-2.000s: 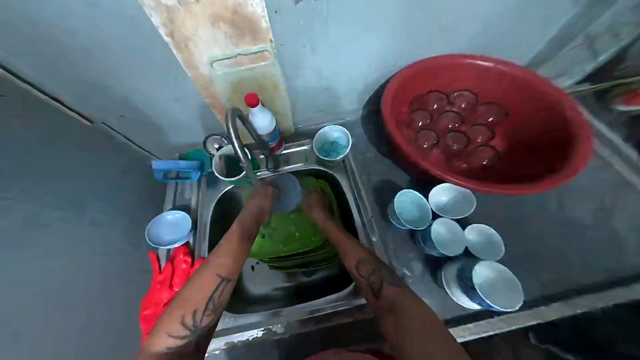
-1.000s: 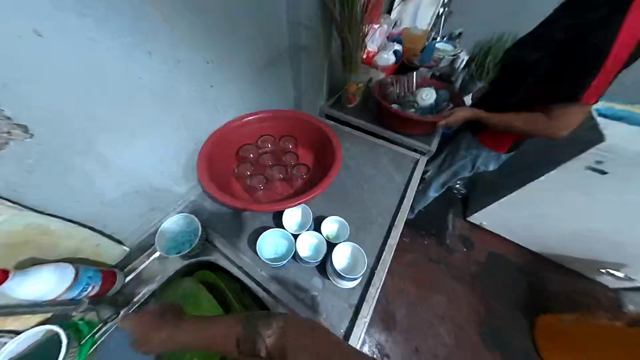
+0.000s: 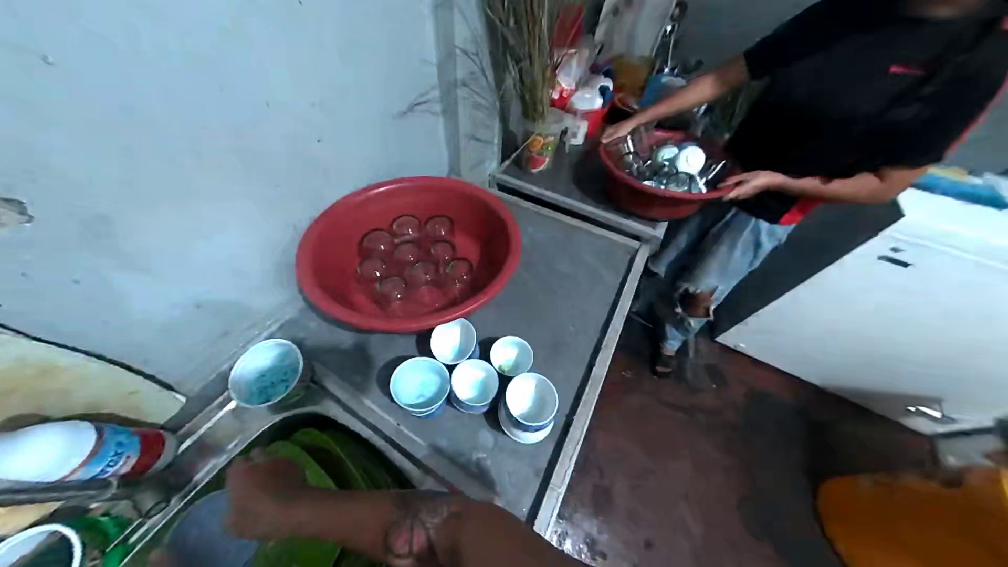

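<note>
My right hand [image 3: 264,492], blurred and curled, is over the metal sink [image 3: 339,417], against the edge of a round blue-grey dish [image 3: 209,528]; what its fingers grip is unclear. Only a sliver of what may be my left hand [image 3: 161,557] shows at the bottom edge. Green plates [image 3: 339,465] lie in the sink. A bowl with bluish contents [image 3: 266,374] rests at the sink's back corner. Several white-and-blue bowls [image 3: 475,383], some stacked, stand on the grey counter. Behind them, a red plastic basin [image 3: 339,295] holds several clear glasses [image 3: 407,253].
Beyond the counter, a person in a black shirt [image 3: 850,102] holds a red basin of dishes [image 3: 657,201]. A white bottle [image 3: 55,450] and white container [image 3: 39,543] are at left. The counter's raised edge [image 3: 591,386] borders the floor; an orange object [image 3: 913,520] sits lower right.
The view has swung far to the right, bringing the other person into sight. That person's second hand now shows on the far basin. My left hand, seen at the dish earlier, is almost out of frame.
</note>
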